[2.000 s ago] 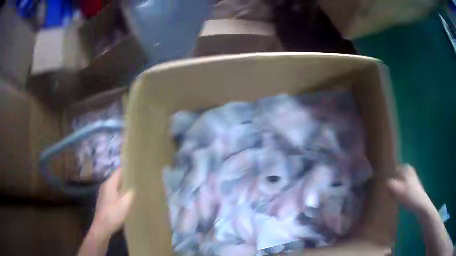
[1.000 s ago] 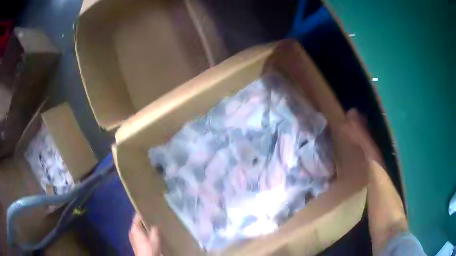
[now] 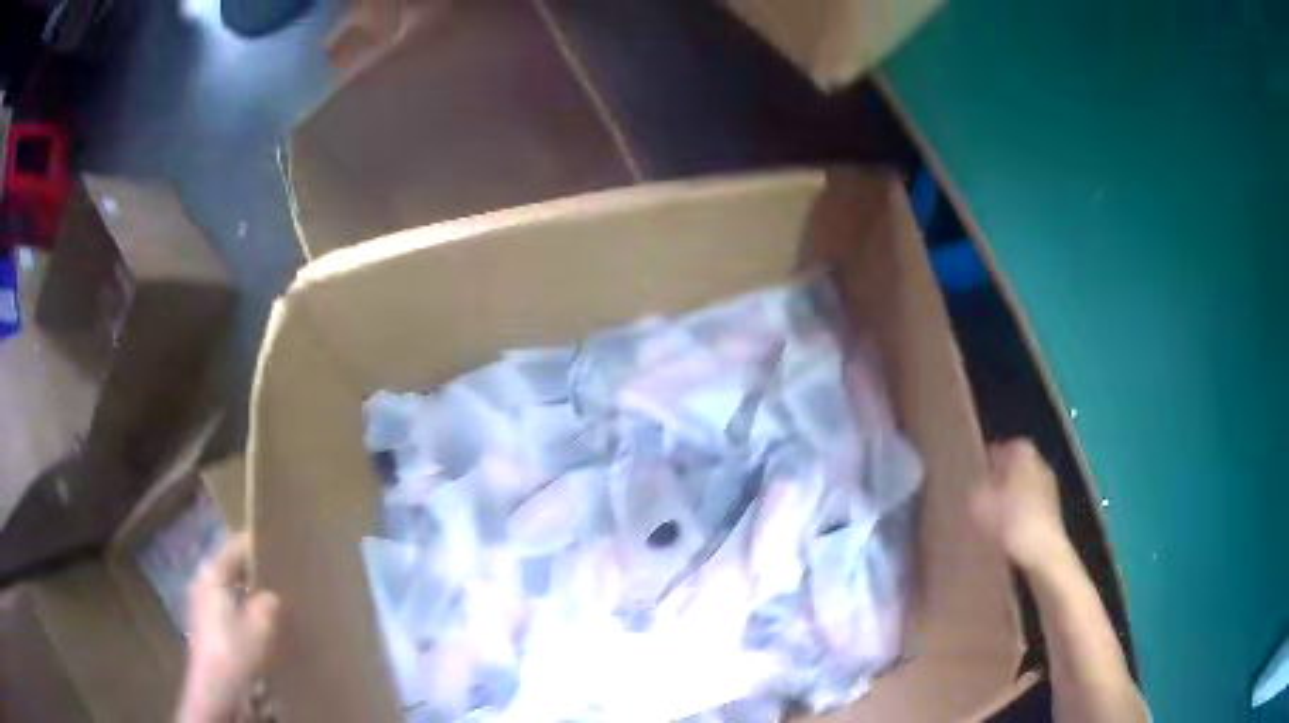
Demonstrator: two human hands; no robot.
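Observation:
A large open brown carton [image 3: 566, 269] fills the middle of the view. It is filled partway with many soft whitish sleeves [image 3: 566, 516], some with a pinkish tint and a few dark spots. The lower part of the pile is washed out by bright light. My left hand [image 3: 231, 629] grips the carton's left wall, thumb near the wall and the rest partly cut off by the lower edge. My right hand [image 3: 1021, 502] grips the right wall. The fingers of both hands are partly hidden and slightly blurred.
The green bench top [image 3: 1131, 254] curves along the right side, with a white piece [image 3: 1275, 675] at its edge. Another empty-looking carton [image 3: 452, 134] is behind. More cartons [image 3: 156, 339] stand on the floor at left, near a red item [image 3: 36, 177]. A carton corner [image 3: 841, 28] shows at the top.
The held carton has turned straighter in view and sits slightly lower and to the left. The grey curved bar at lower left has left view. Both hands still hold the carton.

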